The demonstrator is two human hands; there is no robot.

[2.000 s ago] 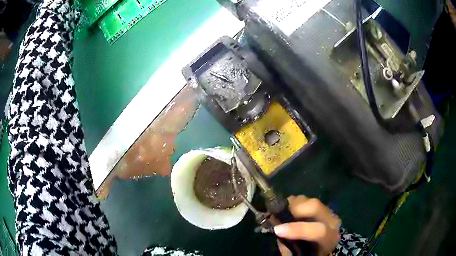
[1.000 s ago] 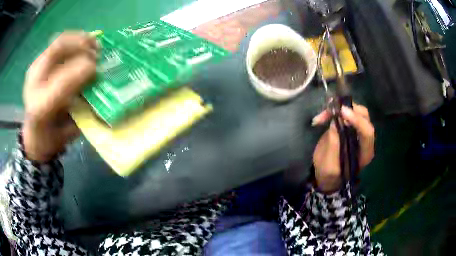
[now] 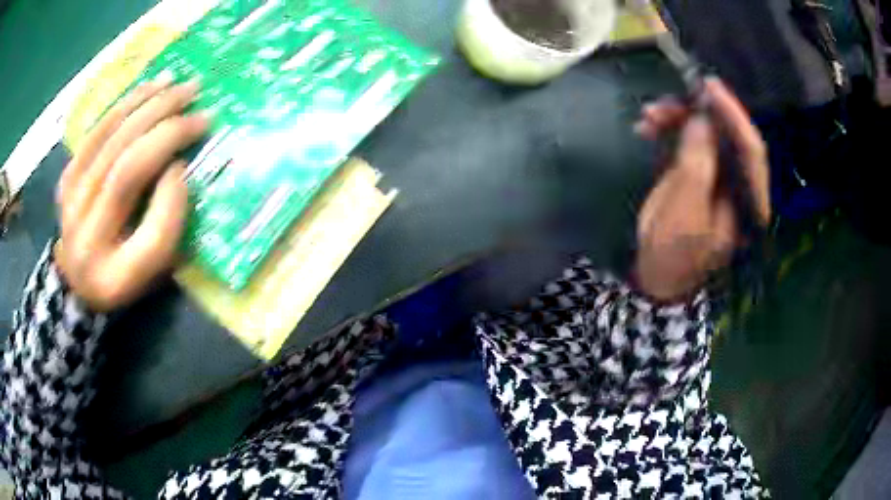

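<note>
A green circuit board [image 3: 303,107] with pale connectors lies over a yellow board [image 3: 318,256], whose edges show at the lower right and upper left. My left hand [image 3: 132,186] is at the board's left edge, fingers spread a little and blurred; whether it grips the board cannot be told. My right hand [image 3: 705,195] is shut on the soldering iron [image 3: 696,83], blurred, with its barrel pointing up and left.
A pale solder waste cup [image 3: 518,61] with dark bits inside stands at the top centre. Part of a yellow sponge [image 3: 637,23] shows just right of it. A white edge strip [image 3: 59,119] runs along the upper left. The bench's near edge curves across below the boards.
The view has shifted, and cup and sponge now sit higher in it. The green board now lies flatter over the yellow board. My left hand's fingers have spread. My right hand still holds the iron.
</note>
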